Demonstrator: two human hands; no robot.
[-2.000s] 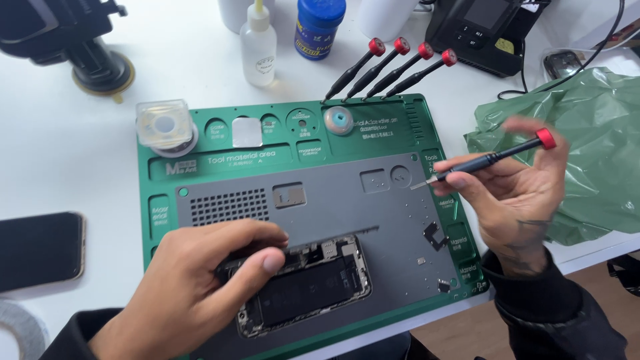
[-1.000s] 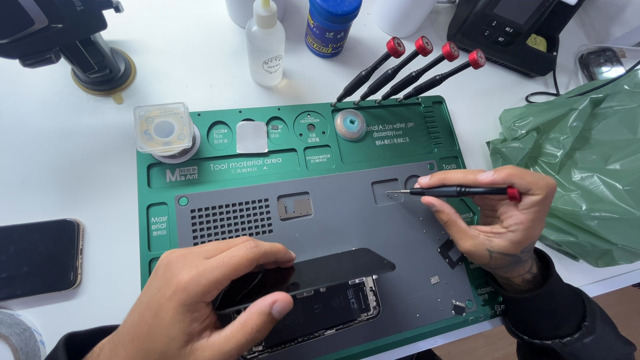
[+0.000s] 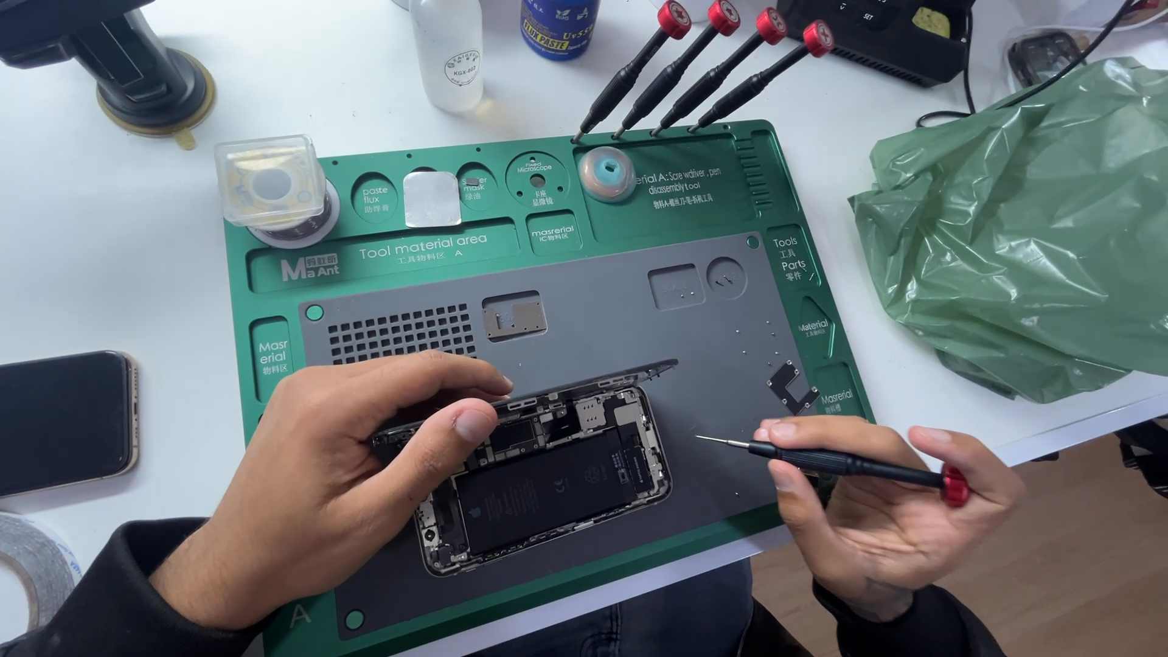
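An opened smartphone (image 3: 547,493) lies on the grey plate of a green repair mat (image 3: 584,630), its battery and inner parts showing. My left hand (image 3: 347,474) grips the phone's raised display assembly (image 3: 593,379) between thumb and fingers, tilted up along the phone's far edge. Held in the fingers of my right hand (image 3: 876,511) is a black precision screwdriver (image 3: 839,464) with a red cap; its tip points left, to the right of the phone and apart from it. Small screws (image 3: 725,281) lie in a round recess, and a black bracket (image 3: 792,388) rests at the plate's right.
Several red-capped screwdrivers (image 3: 739,82) stand along the mat's far edge. A clear plastic box (image 3: 271,181) sits at its far left corner. A second smartphone (image 3: 64,422) and a tape roll (image 3: 32,575) are at left, a green plastic bag (image 3: 1022,228) at right.
My right hand with the screwdriver has moved from the recesses near the plate's top right towards the near edge, right of the phone. My left hand still holds the display, now raised more steeply.
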